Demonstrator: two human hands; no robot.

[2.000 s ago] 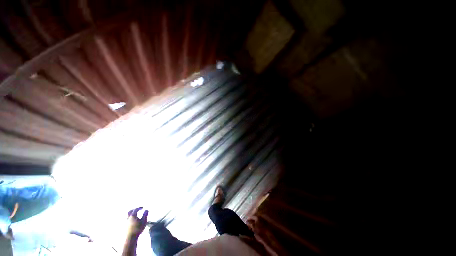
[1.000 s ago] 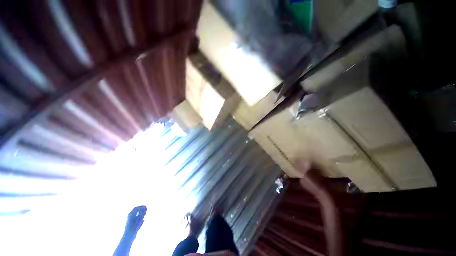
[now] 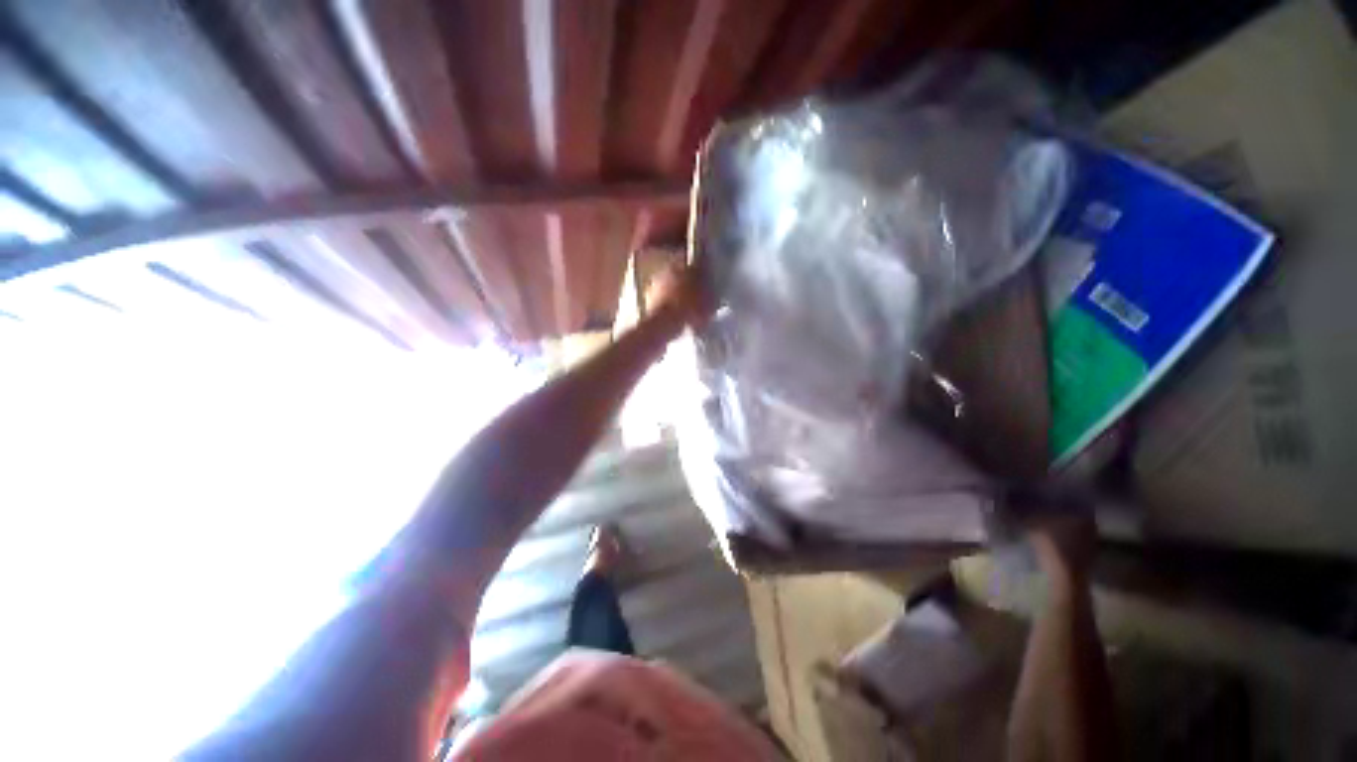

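Note:
An open cardboard box [image 3: 711,447] with a crinkled clear plastic bag [image 3: 878,283] in its top is in front of me, on top of other cartons. My left hand [image 3: 673,295] is on the box's left edge; its fingers are partly hidden. My right hand [image 3: 1054,539] is at the near right corner of the box, blurred, and seems to grip its edge. A blue-and-green printed panel [image 3: 1161,283] lies at the box's right side.
A large brown carton with printing [image 3: 1280,372] is at the right. Another open carton [image 3: 804,655] is below the held box. The red-brown ribbed wall [image 3: 595,90] runs along the top left. The ribbed floor [image 3: 670,551] shows below, with a foot on it. Glare covers the left.
The view has moved in close to the stacked boxes. My left hand has moved up from the lower left to the box's left edge, and my right hand has moved to its near right corner.

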